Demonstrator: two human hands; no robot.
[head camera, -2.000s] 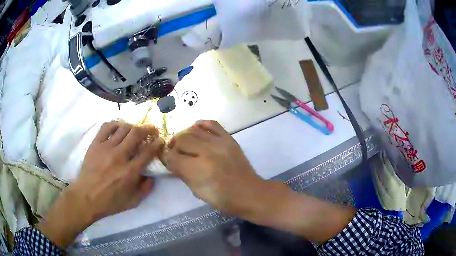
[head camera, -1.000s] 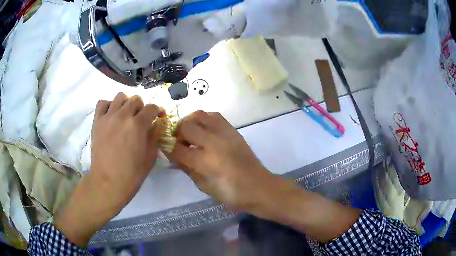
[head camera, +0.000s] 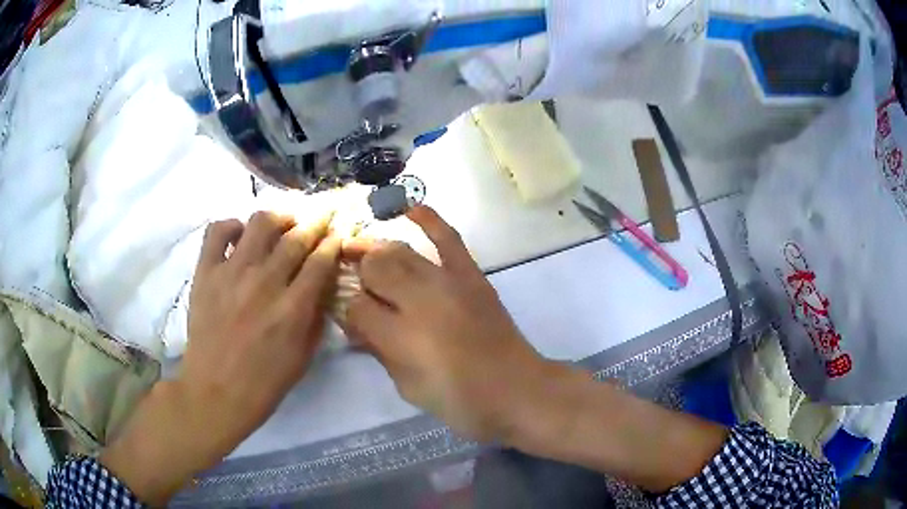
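Note:
The cream gathered cuff (head camera: 345, 288) lies just in front of the needle area, brightly lit. My left hand (head camera: 257, 298) is bare and lies over the cuff and padding, fingertips pressing near the presser foot (head camera: 338, 183). My right hand (head camera: 443, 323) pinches the cuff's right side with thumb and lower fingers, its index finger stretched out to the small dark grey block (head camera: 388, 202). The white quilted garment (head camera: 129, 199) fills the left of the table, its beige side (head camera: 85, 373) showing at lower left. The needle tip is lost in glare.
The white machine head (head camera: 477, 60) spans the top. Right of the foot lie a pale yellow pad (head camera: 527, 149), pink and blue snips (head camera: 636, 244), a brown strip (head camera: 655, 189) and a black strap (head camera: 696, 199). A plastic bag with red writing (head camera: 811, 258) hangs at right.
The cuff has moved from between my raised hands back toward the presser foot. My left hand has flattened over it. My right index finger has stretched out to the grey block. The view has shifted slightly.

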